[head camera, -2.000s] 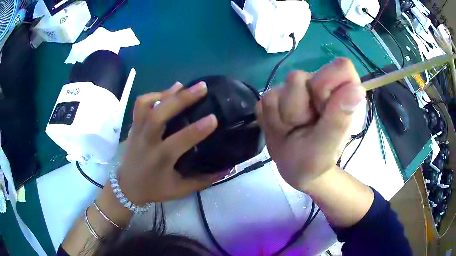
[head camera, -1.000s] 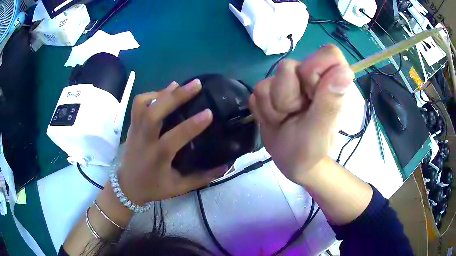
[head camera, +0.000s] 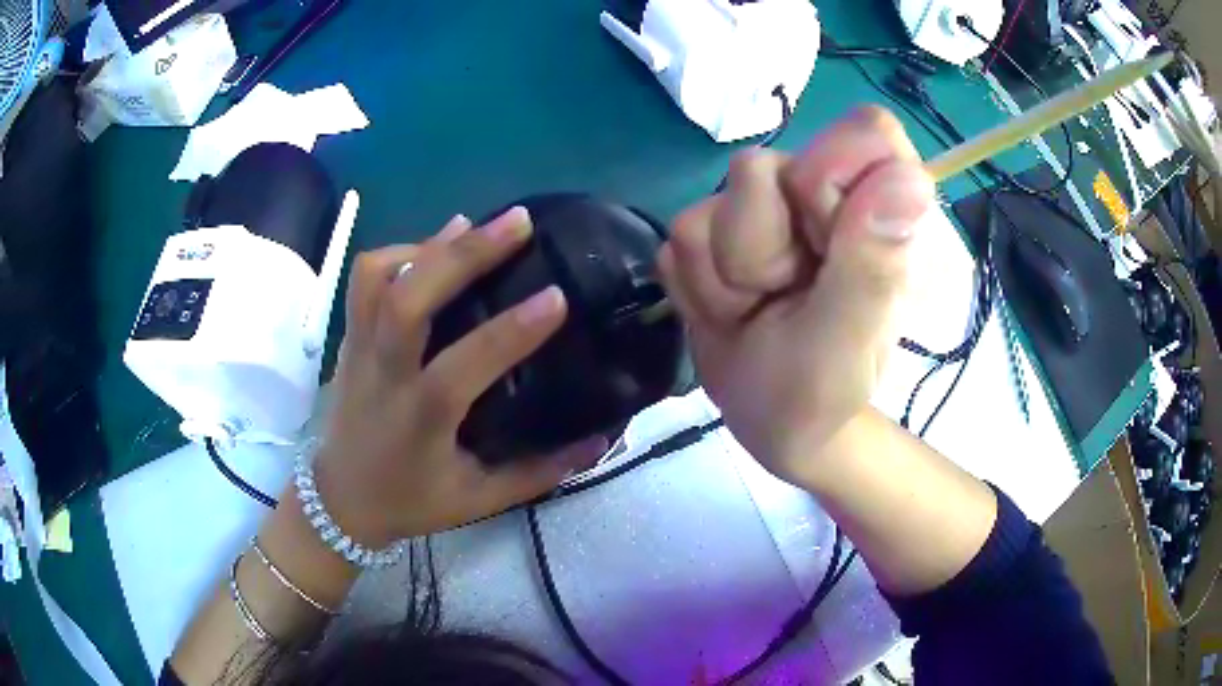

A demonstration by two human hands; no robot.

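A glossy black camera head (head camera: 590, 362) is held above the white board (head camera: 670, 536) in the middle of the view. My left hand (head camera: 442, 362), with a beaded bracelet, is spread over its left side and grips it. My right hand (head camera: 804, 282) is a fist at the head's right side, closed round a long tan stick (head camera: 1045, 121). The stick's far part points up and right; its other end is at the black head, its tip hidden or too small to tell. Part of the head is hidden by my fingers.
A white security camera with black head (head camera: 241, 295) stands at the left. Another white camera (head camera: 734, 60) and a third (head camera: 952, 27) are at the back. A black mouse (head camera: 1052, 288) is on a mouse pad (head camera: 1119, 355) at the right. Black cables (head camera: 550, 590) cross the board.
My right fist has moved slightly left and up, and the stick's outer end has swung up and left. My left hand and the black head have shifted slightly left.
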